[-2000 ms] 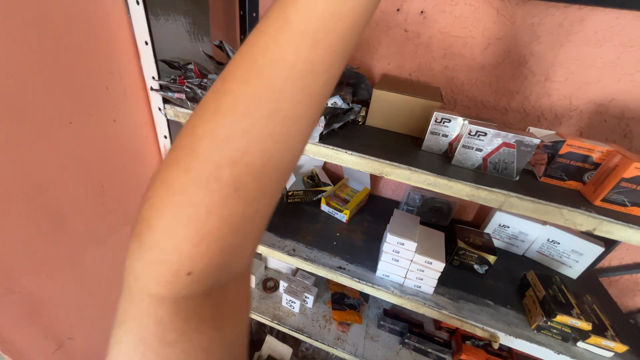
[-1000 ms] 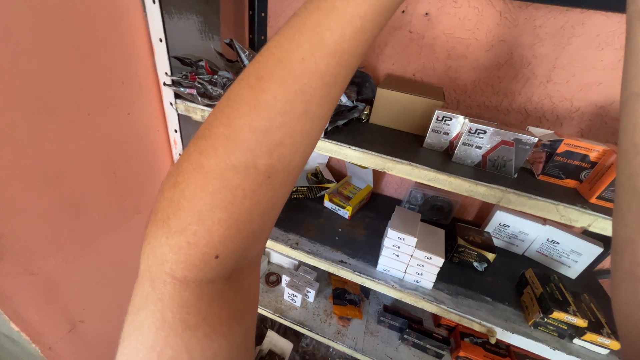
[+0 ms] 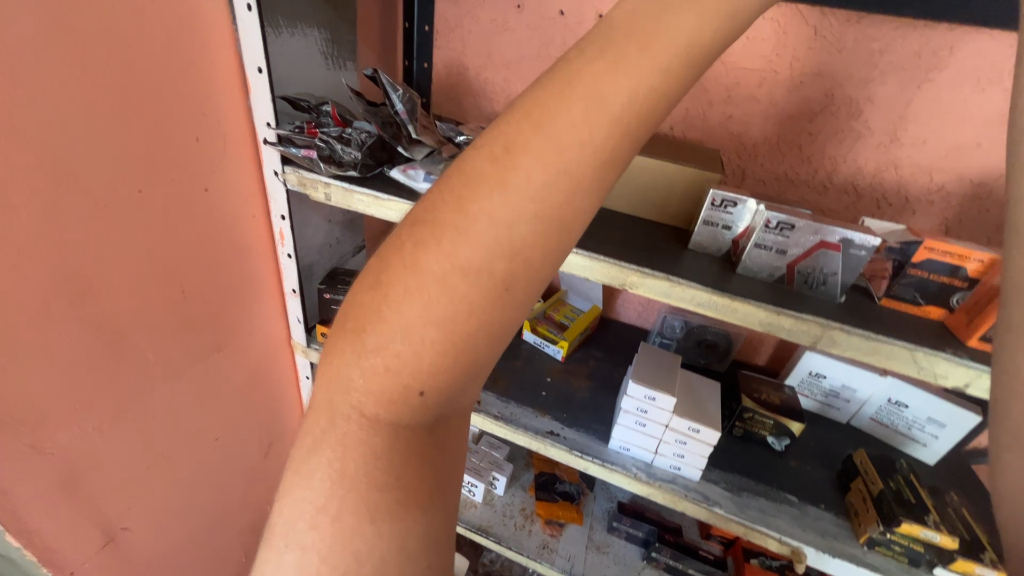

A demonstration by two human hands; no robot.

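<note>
My left forearm crosses the view from the bottom up to the top right, and its hand lies past the top edge. Part of another arm, seemingly my right, shows along the right edge, with its hand also outside the view. What either hand holds or touches is hidden. Behind the forearm, a metal shelving unit holds parts boxes. Silver rocker arm boxes (image 3: 804,252), a plain brown cardboard box (image 3: 668,188) and dark plastic packets (image 3: 344,136) rest on the upper shelf. Stacked small white boxes (image 3: 664,416) and a yellow open carton (image 3: 562,324) sit on the shelf below.
The white perforated upright (image 3: 276,200) stands beside a salmon-coloured wall (image 3: 136,240). A black shelf edge (image 3: 920,10) runs across the top right. Orange boxes (image 3: 932,276), black-and-yellow boxes (image 3: 900,512) and white printed boxes (image 3: 916,416) stand at the right. An orange packet (image 3: 558,490) lies on a lower shelf.
The left forearm has moved rightward across the shelves. The other arm, not visible two seconds ago, came in at the right edge and now shows there as a narrower strip.
</note>
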